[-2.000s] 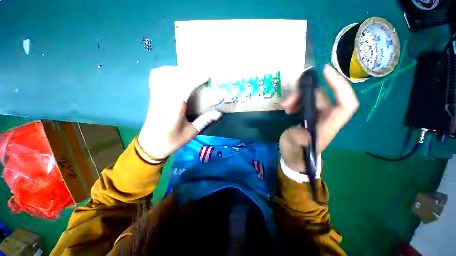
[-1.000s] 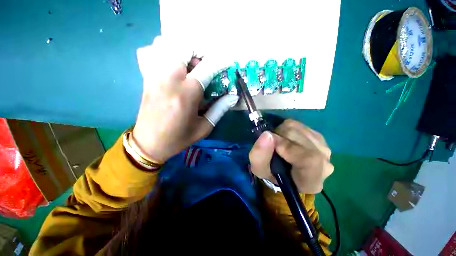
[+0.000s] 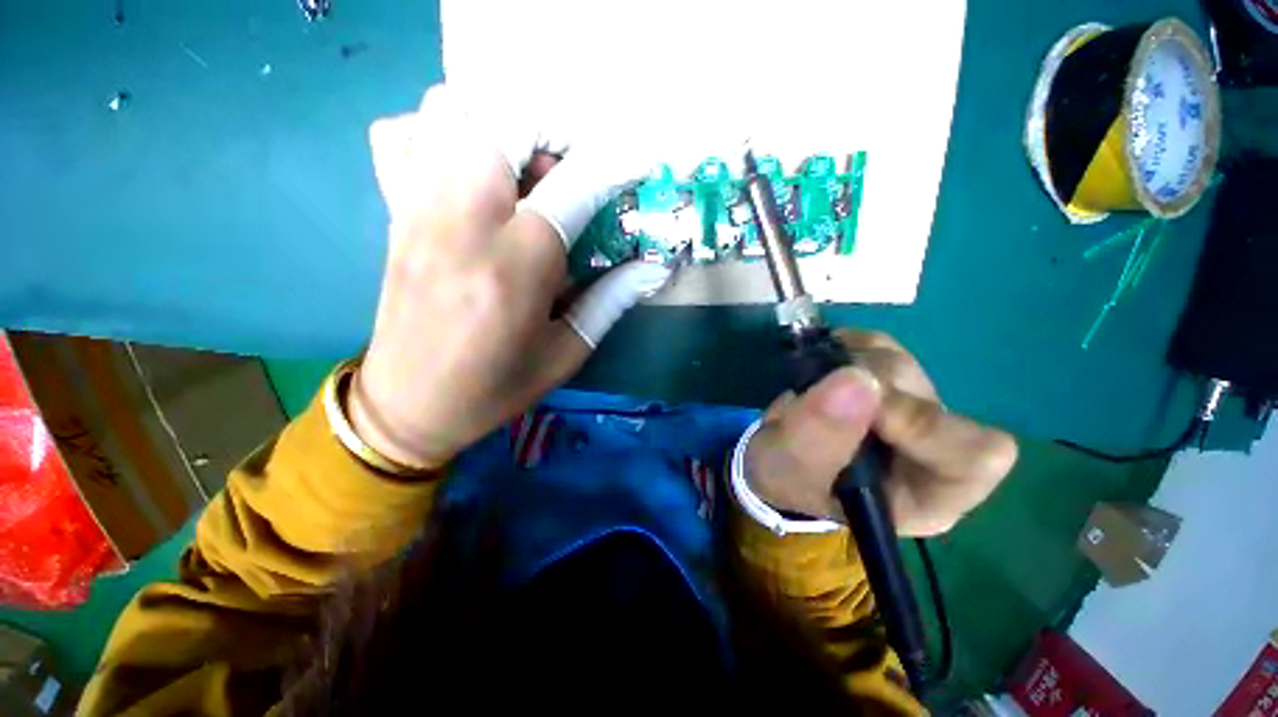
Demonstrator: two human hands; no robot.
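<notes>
A green PCB panel [image 3: 823, 210] of several joined boards lies on a pale card [image 3: 701, 70]. My left hand [image 3: 463, 280], with white finger cots [image 3: 617, 298] on thumb and index finger, holds the panel's left end. The fingers cover part of that end. My right hand [image 3: 897, 434] grips the soldering iron [image 3: 872, 525] by its black handle. The iron's silver barrel crosses over the panel, and its tip is at the panel's upper edge, right of the middle. I cannot tell whether the tip touches a board.
A yellow-and-black roll-like holder [image 3: 1175, 119] stands at the right, with thin green strips [image 3: 1121, 280] below it. A black box [image 3: 1233, 280] is at the far right. A cardboard box [image 3: 133, 434] with a red bag [image 3: 42, 490] is at lower left.
My right hand took up the soldering iron's working hold over the panel, then moved right. The tip has shifted right and up along the boards. My left hand stays at the panel's left end.
</notes>
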